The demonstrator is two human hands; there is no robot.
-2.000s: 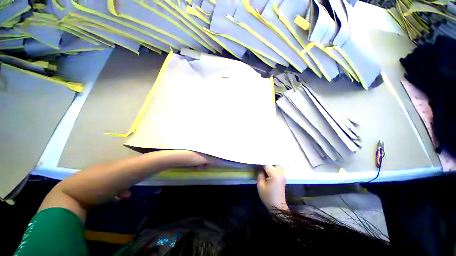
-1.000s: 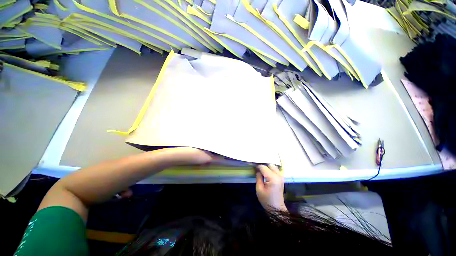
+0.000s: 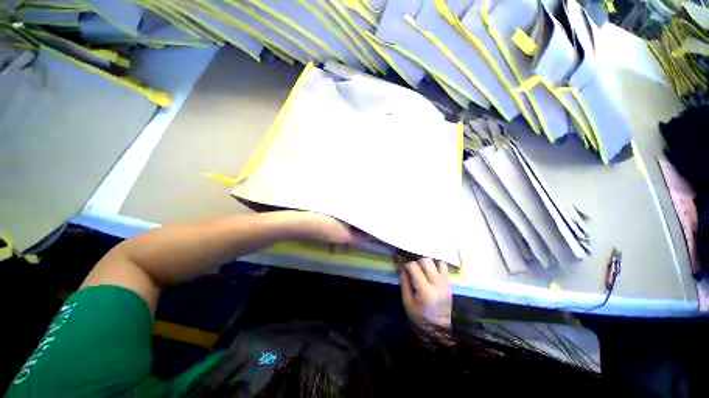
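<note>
A large pale panel [image 3: 365, 148], white under glare, lies before me with yellow edging on its left and right sides and a loose yellow tail at the lower left. Its near edge is lifted. My left hand [image 3: 334, 228] reaches in at this near edge; its fingers are hidden under the panel. My right hand [image 3: 426, 288] holds the panel's near right corner at the table edge, fingers curled over it.
A bundle of narrow grey strips [image 3: 522, 204] lies right of the panel. Small snips [image 3: 613, 270] with a dark cord lie at the right edge. A fanned row of yellow-edged pieces [image 3: 435, 50] spans the back. A stack of grey sheets [image 3: 66, 148] is at left.
The camera view has shifted and tilted. The near edge of the panel stands slightly more open around my left hand. My right hand stays at the near right corner.
</note>
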